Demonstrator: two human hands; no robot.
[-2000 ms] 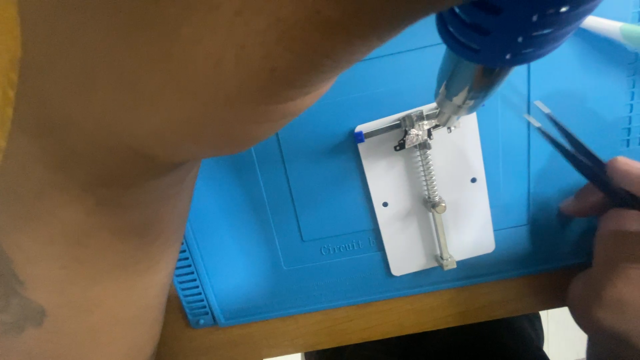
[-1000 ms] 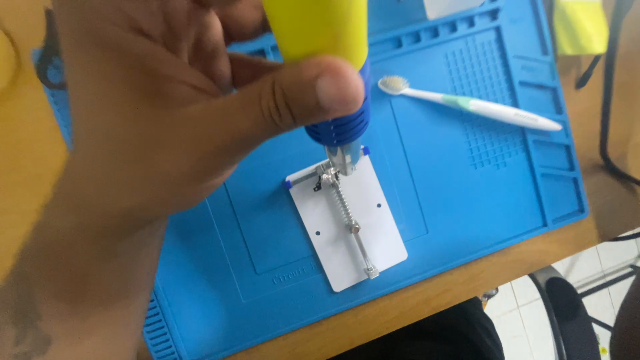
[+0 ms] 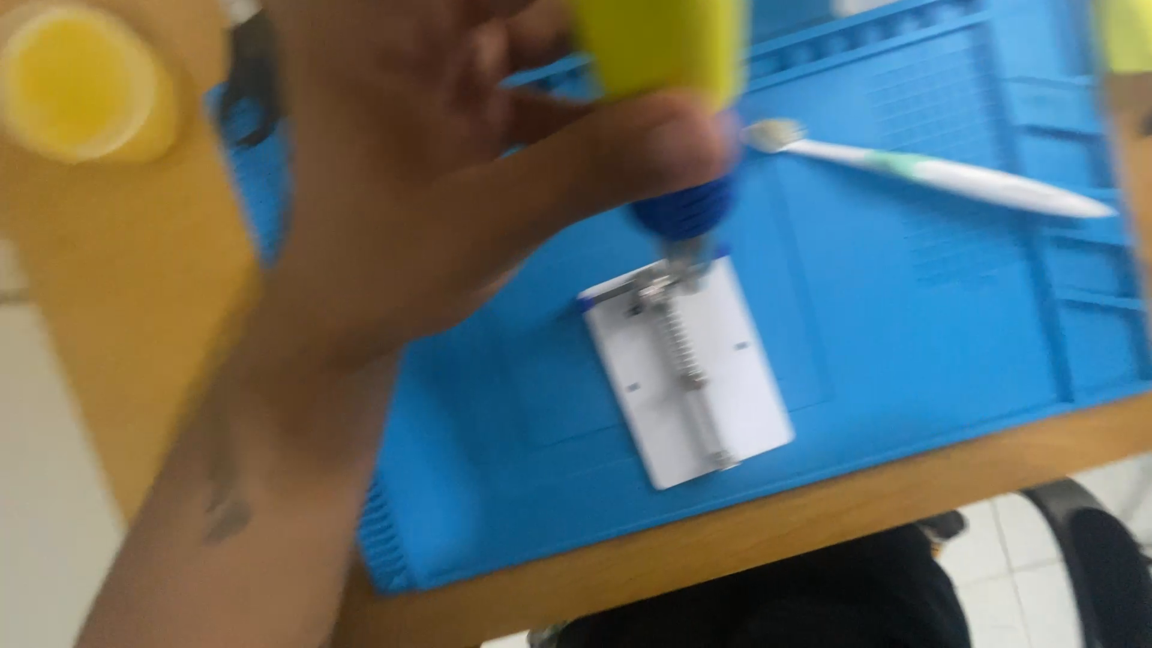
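Observation:
My left hand (image 3: 540, 171) is closed around the yellow and blue handle of a hot air gun (image 3: 666, 54). The metal nozzle (image 3: 686, 261) points down at the top end of a small board holder (image 3: 756, 396), a white plate with a spring-loaded metal clamp (image 3: 688, 360). Something small and dark sits at the clamp's jaws, too blurred to name. The holder lies on a blue silicone work mat (image 3: 900, 333). My right hand is out of view.
A toothbrush (image 3: 954, 175) lies on the mat right of the holder. A round container with yellow contents (image 3: 81, 85) stands at the upper left on the wooden table (image 3: 765, 522), near a dark object (image 3: 252, 81). A black chair (image 3: 1098, 558) is at the lower right.
My right hand, holding black tweezers beside the holder two seconds ago, has left the view. The view has shifted and now shows more of the left hand and the table.

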